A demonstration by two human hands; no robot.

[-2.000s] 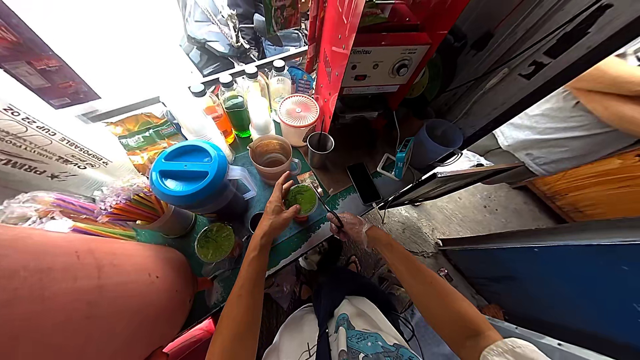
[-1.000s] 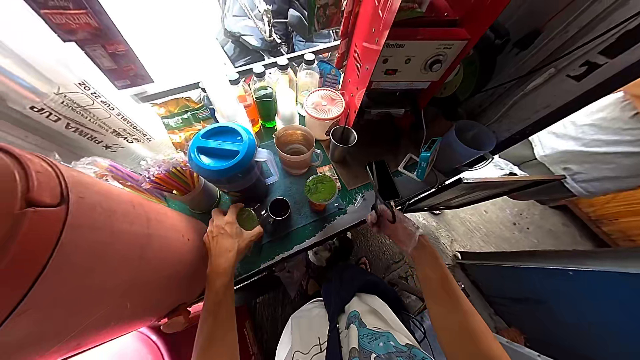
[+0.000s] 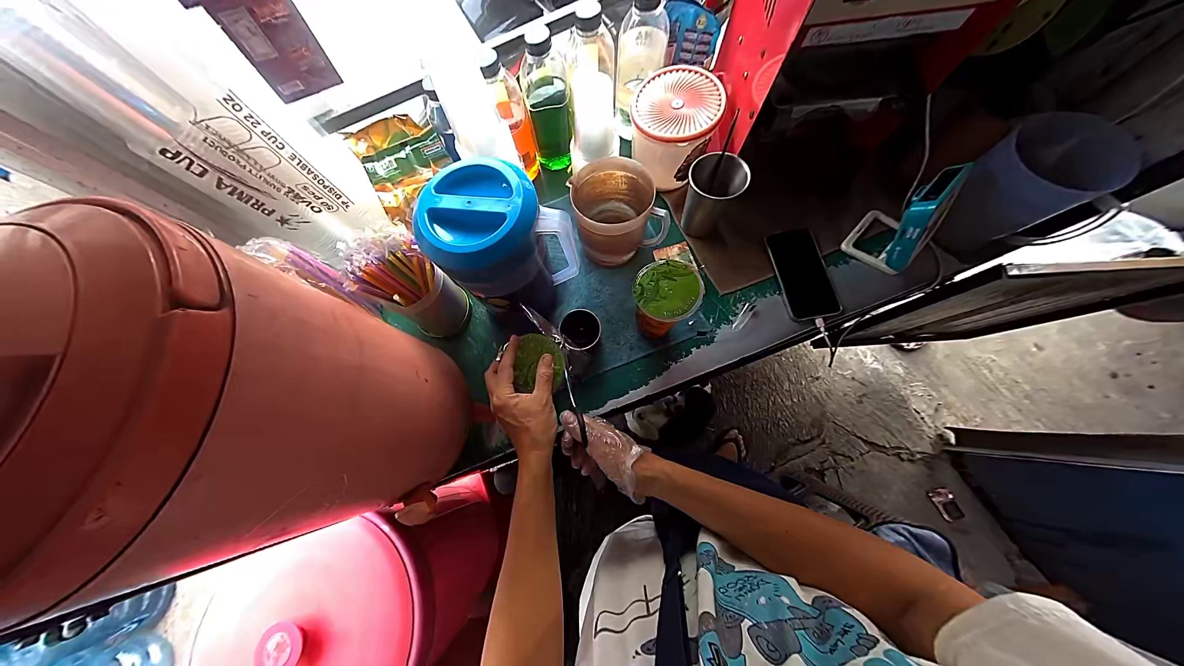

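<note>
My left hand (image 3: pixel 525 402) wraps around a cup with a green top (image 3: pixel 537 363) near the counter's front edge. My right hand (image 3: pixel 606 449), in a clear plastic glove, grips the dark handles of a pair of scissors (image 3: pixel 572 393); the blades point up beside that cup. Just behind them stands a small metal cup with dark contents (image 3: pixel 580 330). To the right, a second cup with a green top and orange-red lower part (image 3: pixel 668 291) stands by itself on the green counter.
Behind are a blue-lidded pitcher (image 3: pixel 476 213), a plastic measuring jug (image 3: pixel 612 208), a metal tumbler (image 3: pixel 715 190), a round canister (image 3: pixel 678 106) and bottles. Straws (image 3: pixel 407 277) stand in a container at left, near a large red-brown drink cooler (image 3: pixel 277 370). A phone (image 3: pixel 802 275) lies at right.
My left hand has gone from the right-hand green-topped cup to the left one. My right hand has moved left with the scissors, now beside the left cup. The view has come closer to the counter.
</note>
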